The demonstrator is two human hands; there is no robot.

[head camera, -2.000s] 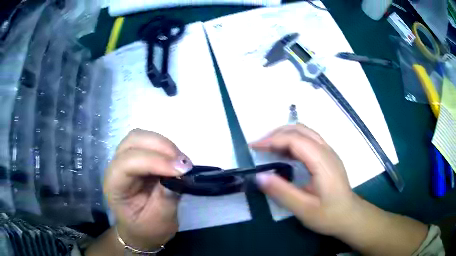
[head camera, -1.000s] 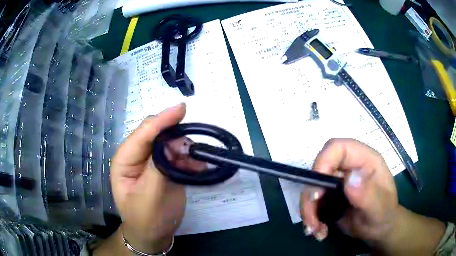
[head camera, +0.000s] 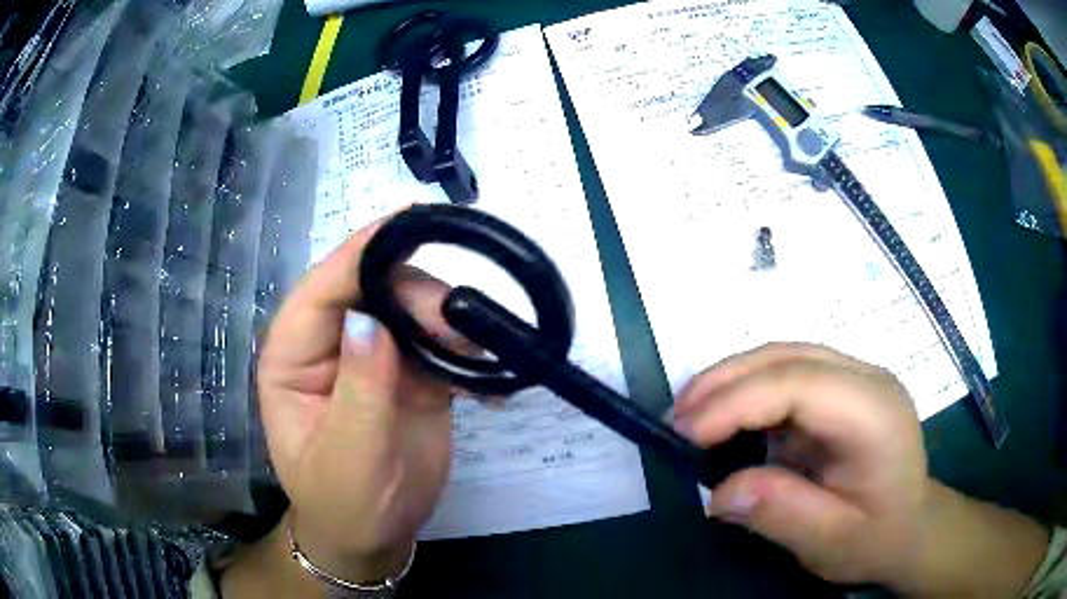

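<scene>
A black ring-ended arm (head camera: 597, 396) is held above the papers, its ring at the left and its bar running down to the right, one rounded bar end showing inside the ring. My left hand (head camera: 357, 410) grips the ring from the left and below, thumb near the ring's lower left edge. My right hand (head camera: 819, 456) pinches the block end between thumb and fingers, which partly hide it. Two black sample arms (head camera: 445, 105) lie on the left inspection sheet (head camera: 351, 176). A digital caliper (head camera: 860, 211) and a small silvery fitting (head camera: 764, 249) lie on the right sheet (head camera: 655, 152).
Stacked clear blister trays (head camera: 140, 304) fill the left side, with a second tray stack (head camera: 82, 556) at the lower left. A dark pen (head camera: 930, 123) lies right of the caliper. A yellow-handled tool (head camera: 1050, 176) and part of a tape roll (head camera: 1041, 76) show at the right edge.
The arm was seen edge-on, then turned so its ring opening faces the camera. Since the last earlier frame the bar slopes more steeply. The papers and caliper appear slightly farther right and up.
</scene>
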